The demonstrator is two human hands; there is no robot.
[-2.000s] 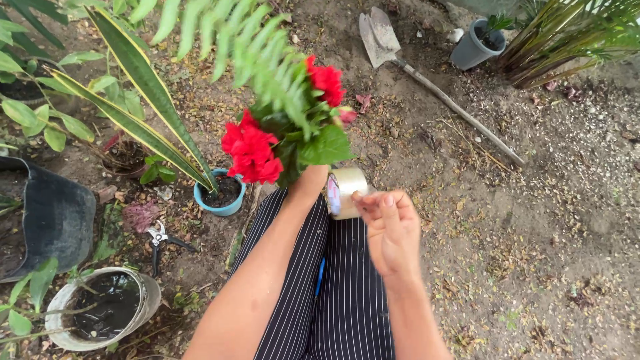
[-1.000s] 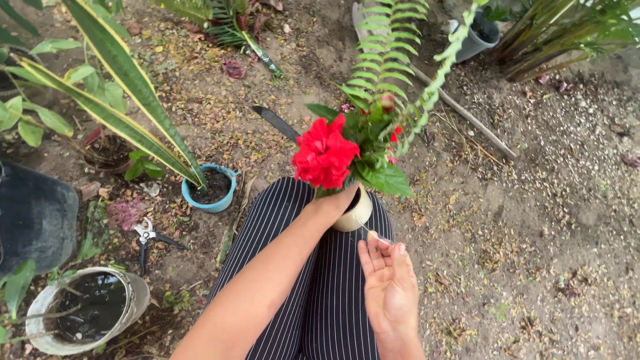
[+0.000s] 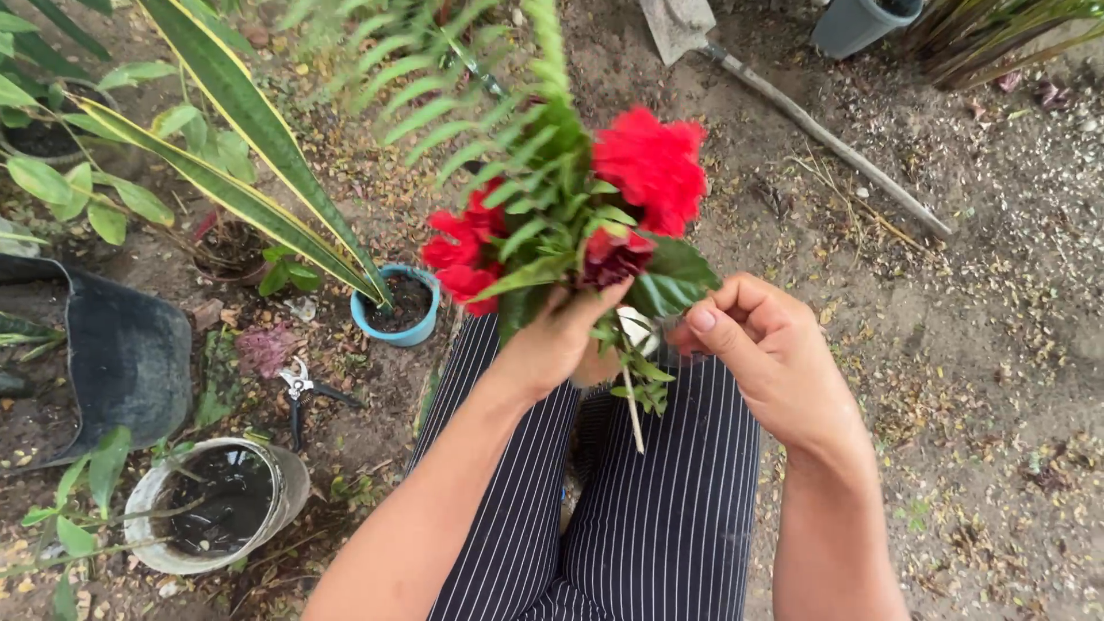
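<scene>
My left hand (image 3: 556,341) grips a bunch of red double hibiscus flowers (image 3: 651,168), glossy leaves and fern fronds (image 3: 526,142) above my lap. Cut stems (image 3: 634,405) stick out below the fist, toward me. Right of it, my right hand (image 3: 746,345) pinches what looks like the end of clear adhesive tape (image 3: 681,341) between thumb and fingers. The tape roll (image 3: 638,329) is mostly hidden behind the leaves and stems; only a pale part shows. My knees in striped trousers (image 3: 660,483) are beneath both hands.
To the left are a snake plant in a blue pot (image 3: 397,335), pruning shears (image 3: 302,388), a bucket of dark water (image 3: 142,509) and a black plastic container (image 3: 129,354). A shovel (image 3: 819,129) lies on the soil at the upper right, near a grey pot (image 3: 849,30).
The bouquet has turned, so the fern now points up and left and the cut stems show. My right hand has closed from a more open pose and sits higher, beside the leaves.
</scene>
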